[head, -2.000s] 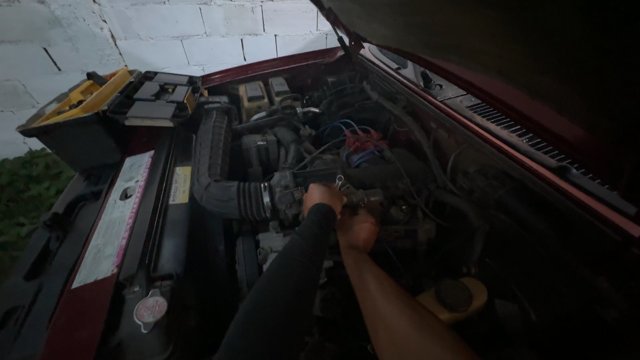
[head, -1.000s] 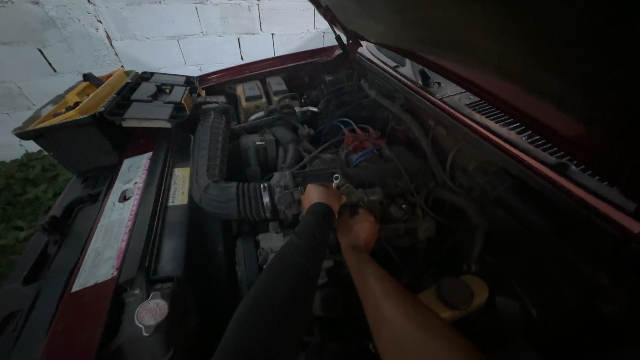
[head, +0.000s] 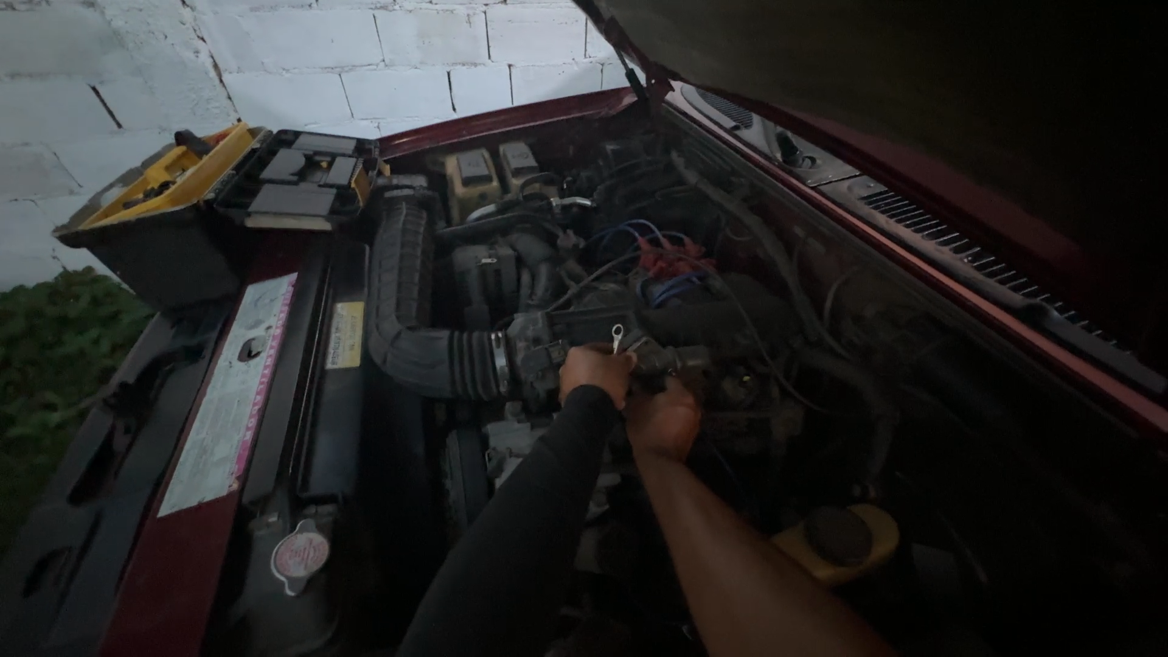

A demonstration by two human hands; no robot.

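Both hands are in the middle of a car's engine bay, close beside each other. My left hand [head: 598, 372], at the end of a black sleeve, is closed around a metal wrench [head: 618, 336] whose ring end sticks up above the fist. My right hand [head: 664, 415], bare-armed, is just to the right and a little lower, against the engine parts; its fingers are mostly hidden, and what it touches cannot be told. A ribbed black air intake hose [head: 429, 358] with a metal clamp [head: 500, 362] lies left of my hands. Blue ignition leads with red boots [head: 673, 260] are behind them.
An open black and yellow toolbox [head: 164, 246] and its organizer lid [head: 301, 178] rest at the front left. A radiator cap [head: 300, 555] is near left, a yellow reservoir with a dark cap [head: 844, 540] near right. The raised hood [head: 912, 109] hangs over the right side.
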